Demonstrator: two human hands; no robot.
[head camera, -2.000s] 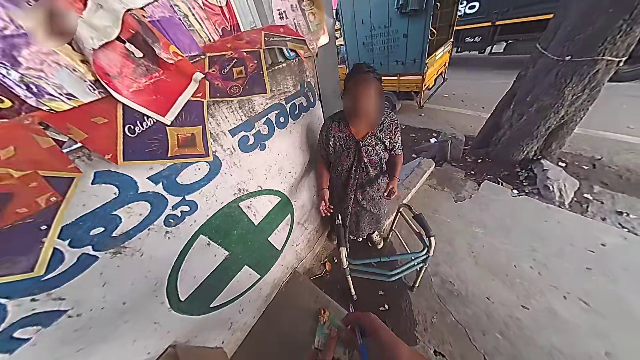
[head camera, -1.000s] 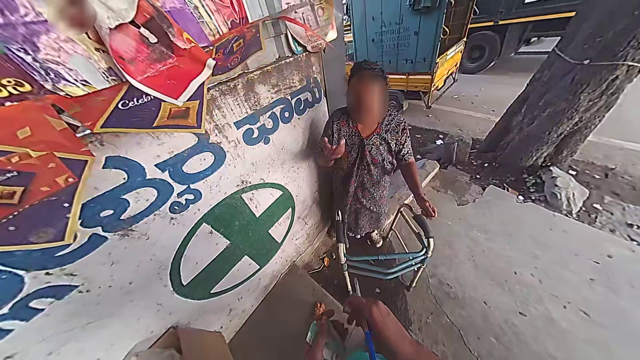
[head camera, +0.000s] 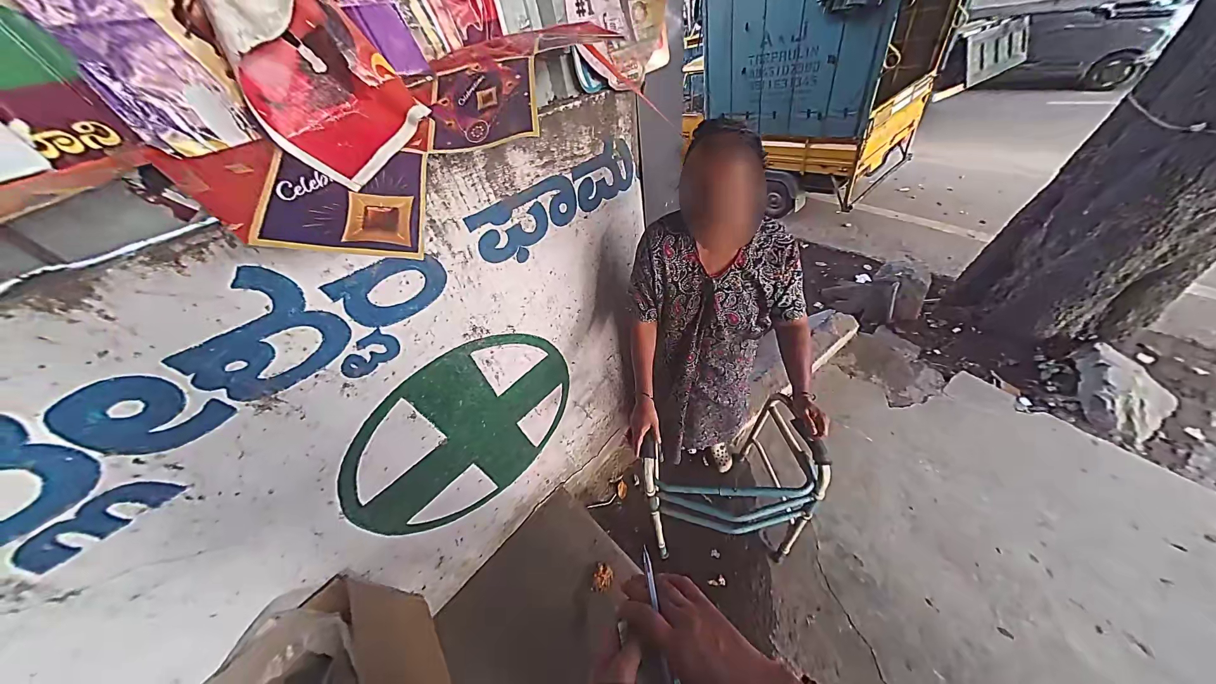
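My right hand (head camera: 698, 627), low in the view right of centre, is closed around a slim pen (head camera: 651, 581) whose tip points up and away. My left hand (head camera: 617, 657) shows only partly at the bottom edge, close against the right; whether it holds anything cannot be told. Beyond the hands stands a person (head camera: 712, 313) in a patterned dress, both hands on the grips of a metal walking frame (head camera: 741, 503). A small orange thing (head camera: 602, 577) lies on the grey ledge left of the pen.
An open cardboard box (head camera: 394, 632) is at lower left. A painted wall (head camera: 275, 494) with hanging printed sheets (head camera: 337, 204) runs along the left. Stones (head camera: 1126, 394) lie by a tree trunk (head camera: 1083, 190) at right. A blue and yellow cargo vehicle (head camera: 798, 85) stands behind the person.
The person's raised hand has come down onto the walking frame, and the other hand is now on it too. In the road behind, the dark truck has given way to a dark car.
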